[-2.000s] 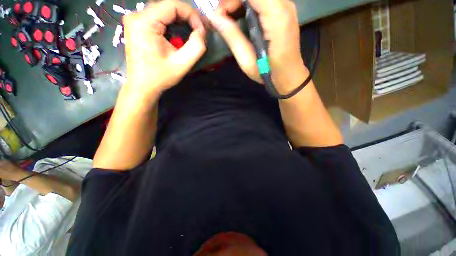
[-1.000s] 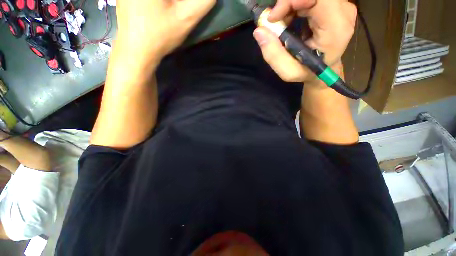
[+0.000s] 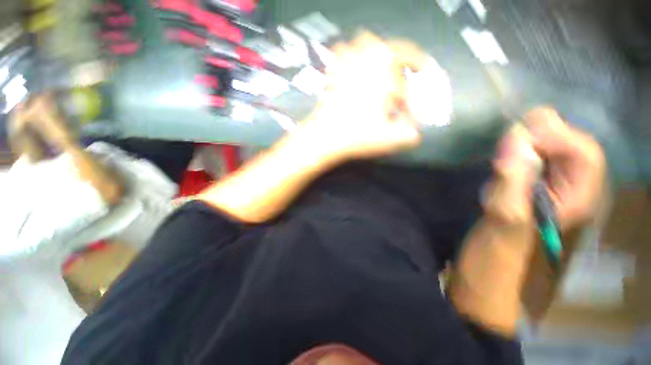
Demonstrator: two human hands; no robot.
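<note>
The frame is strongly blurred. My right hand is shut on the soldering iron, a dark handle with a green band, its front end pointing up and left over the bench. My left hand is over the bench edge, overexposed, with its fingers curled. A bright white patch shows at its fingertips; I cannot tell if it is held. Black-and-red units lie in a blurred pile left of my left hand. White connector plugs lie between the pile and that hand.
Another person's hands and white sleeve are at the left, beside a yellow round item. More white pieces lie on the green bench beyond my right hand. A blurred cardboard box is at the lower right.
The view has swung, so the bench, the pile and the neighbour sit differently in the picture. My right hand, still on the soldering iron, is now farther right, with the iron's front end pointing over the bench.
</note>
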